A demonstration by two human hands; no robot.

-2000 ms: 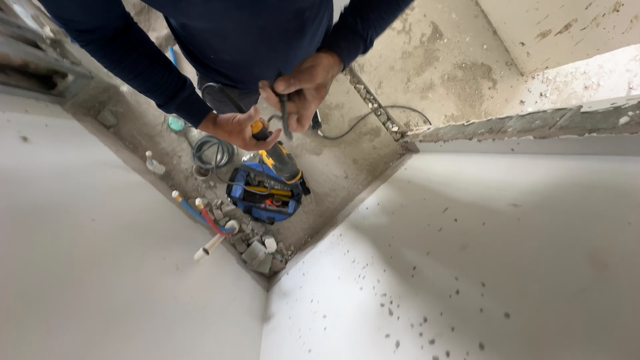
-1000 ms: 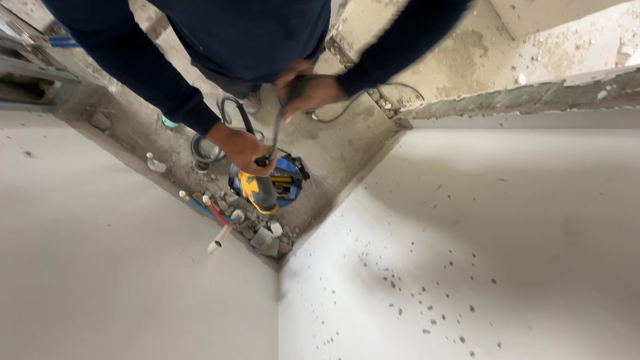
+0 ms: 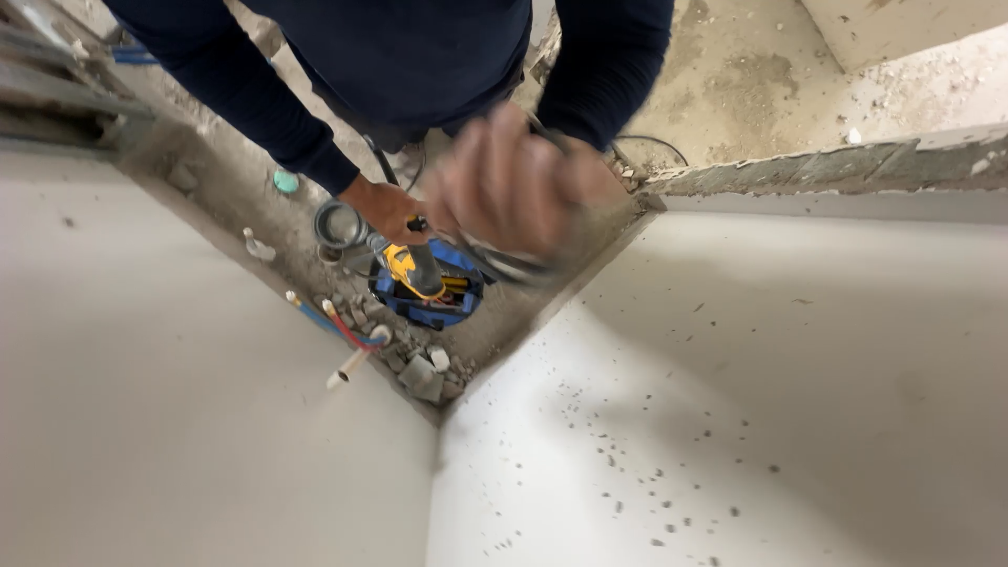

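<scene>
A yellow-and-black power tool (image 3: 413,272) hangs over the blue tool bag (image 3: 437,318) in the head view. My right hand (image 3: 390,211), at the image's left, is closed around its dark handle end. Motion blurs my left hand (image 3: 512,185), right of it and nearer the camera. A dark power cable (image 3: 508,268) runs in loops through and below its fingers; the exact grip is blurred. Yellow-handled tools lie inside the bag, partly hidden under the power tool.
A coiled grey hose (image 3: 339,224) lies beside the bag. Blue and red pipes (image 3: 342,329) and a white pipe (image 3: 346,370) stick out near the left wall. Broken rubble (image 3: 421,378) fills the corner. A rough wall edge (image 3: 819,169) runs at right.
The cable has come into larger loops at my left hand, which has moved nearer the camera. The power tool has shifted between frames above the bag, with my right hand at its handle end.
</scene>
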